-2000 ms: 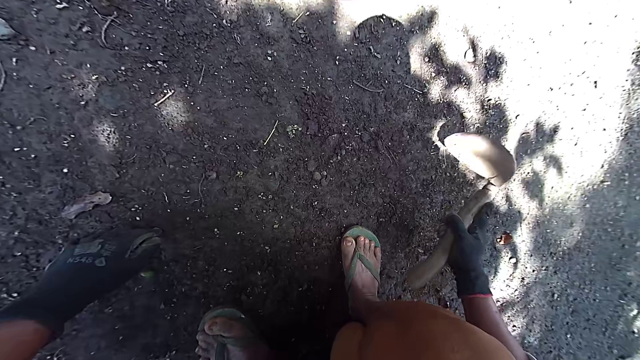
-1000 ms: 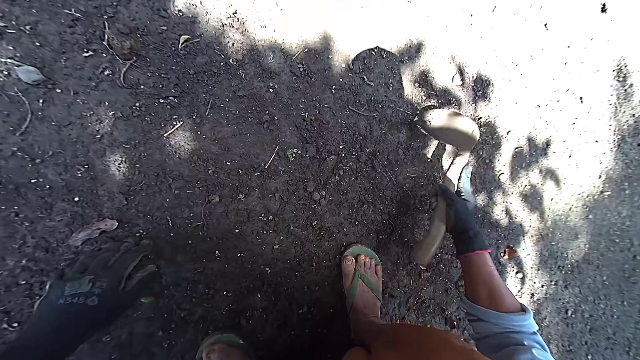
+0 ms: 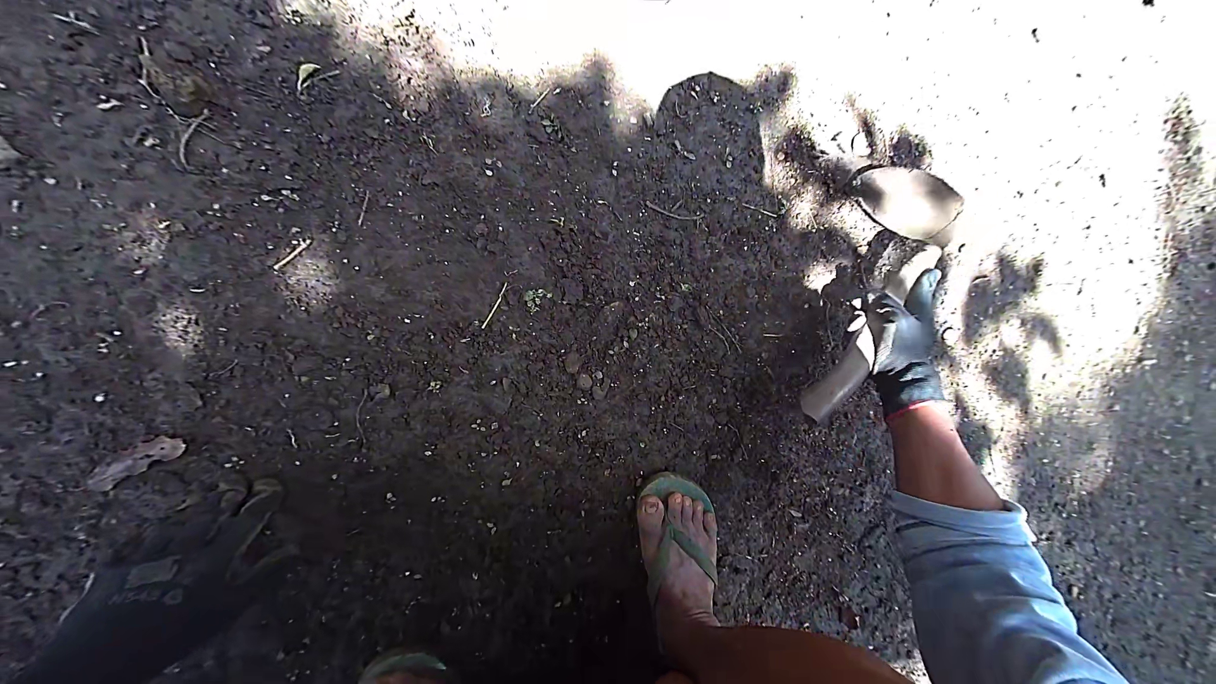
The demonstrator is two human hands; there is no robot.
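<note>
My right hand (image 3: 902,328), in a dark work glove with a red-edged cuff, grips the short thick handle (image 3: 841,382) of a hand tool at the right. The tool's rounded, pale metal blade (image 3: 909,202) lies beyond the hand, over sunlit ground. The exact kind of tool cannot be told. In deep shade at the lower left is my left hand (image 3: 214,551), also gloved in dark fabric. Its fingers are apart and nothing shows in them.
Dark soil (image 3: 456,380) with small stones and twigs spreads around. A dry leaf (image 3: 136,463) lies above my left hand. My foot in a green flip-flop (image 3: 679,551) stands at the lower centre; part of the other flip-flop (image 3: 407,665) shows at the bottom edge.
My right hand has shifted up along the tool's handle, nearer the blade. More of the right forearm and its rolled blue sleeve has come into view.
</note>
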